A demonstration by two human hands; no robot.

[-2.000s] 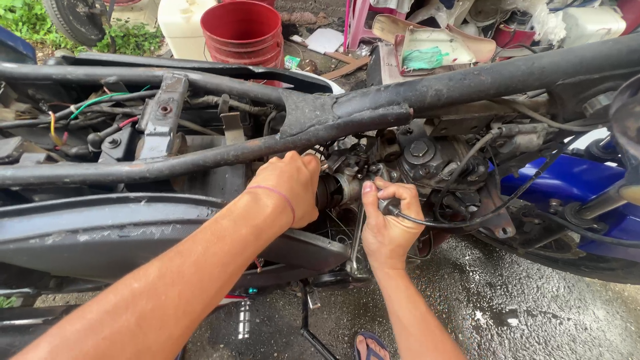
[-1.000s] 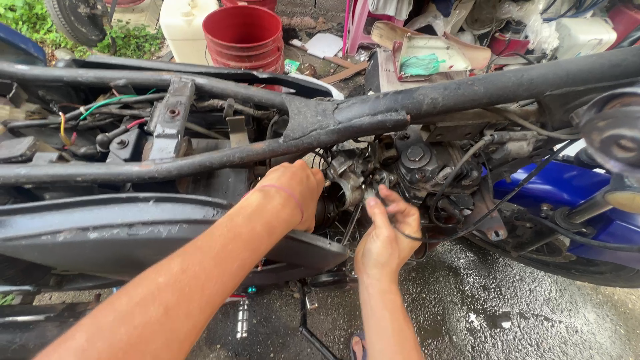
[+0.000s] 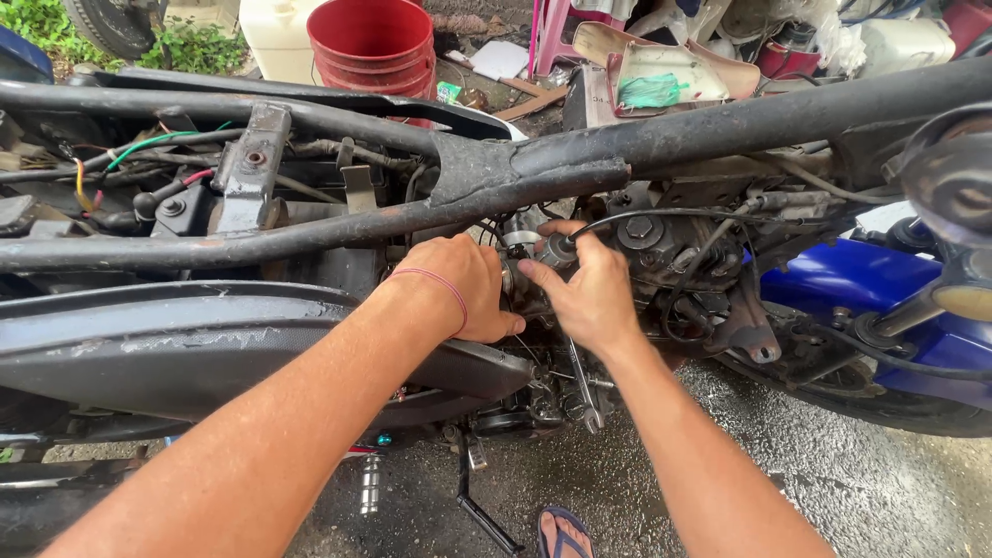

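My right hand (image 3: 593, 287) pinches a round grey metal cap (image 3: 556, 252), with a black control cable (image 3: 682, 213) running from its top to the right. The cap is beside the metal carburetor body (image 3: 523, 236) under the frame tube. My left hand (image 3: 457, 291), a thin red band on its wrist, curls over the left side of the carburetor; its fingertips are hidden, so what they grip does not show. Below my right hand, a combination wrench (image 3: 585, 387) rests against the engine, its open end low.
The black motorcycle frame tube (image 3: 697, 139) crosses above my hands. A grey side panel (image 3: 194, 349) lies below at left, and the blue front fender (image 3: 845, 283) is at right. A red bucket (image 3: 372, 46) stands behind the frame. The kick lever (image 3: 480, 515) juts out below.
My right hand has moved up, bringing the cabled metal cap closer to the frame tube. The cable now arches over the engine. My left hand stays at the carburetor.
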